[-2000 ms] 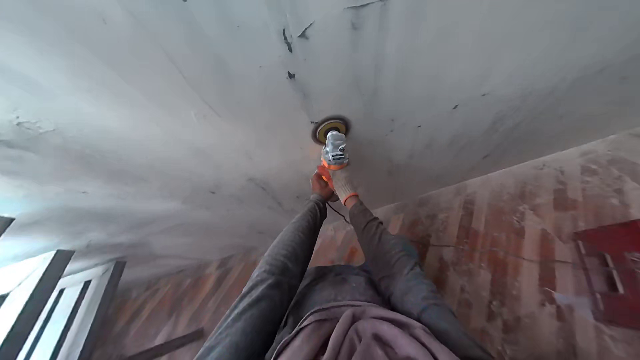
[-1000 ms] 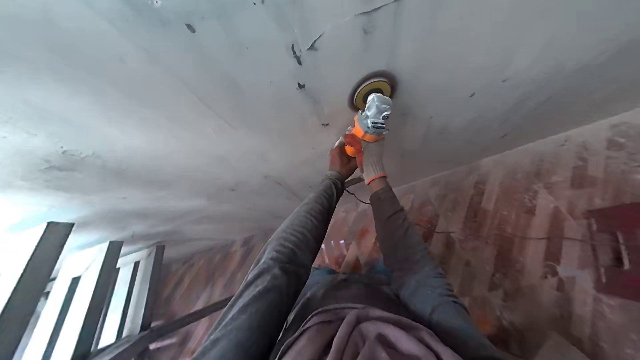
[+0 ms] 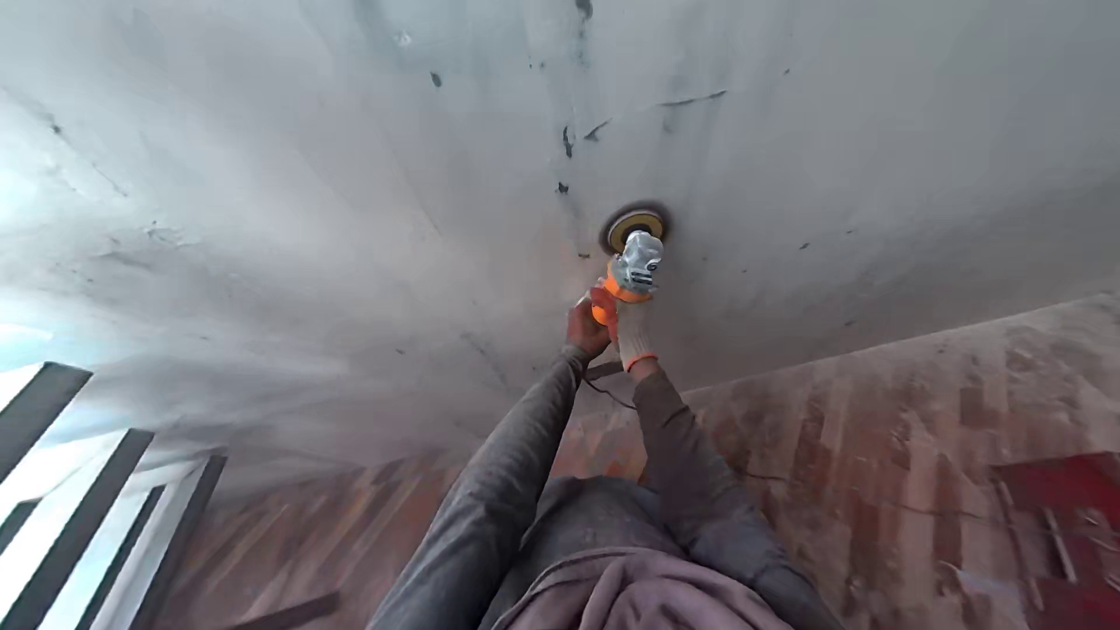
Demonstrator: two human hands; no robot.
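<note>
An orange angle grinder [image 3: 634, 267] with a silver head is held out in front of me in the head view. Its round yellow-centred disc [image 3: 635, 229] lies against the grey-white plastered wall [image 3: 367, 219], and the disc's rim is blurred. My left hand [image 3: 587, 327], without a visible glove, is closed around the grinder's body from the left. My right hand [image 3: 632, 332], in a white knit glove with orange, grips it from the right. The fingertips of both hands are partly hidden. A dark cord [image 3: 608, 395] hangs below the hands. Dark chips and cracks mark the wall around the disc.
Below the wall lies a dusty floor of brown, wood-patterned strips [image 3: 919, 420]. A red object [image 3: 1063, 525] rests on it at the lower right, with a thin cable running towards it. Grey and white upright bars [image 3: 79, 516] stand at the lower left, and a dark bar [image 3: 289, 612] lies near the bottom.
Both hands and the grinder have moved along the wall, first up and to the right, then back down a little. Both hands have kept hold of it. The view has shifted somewhat.
</note>
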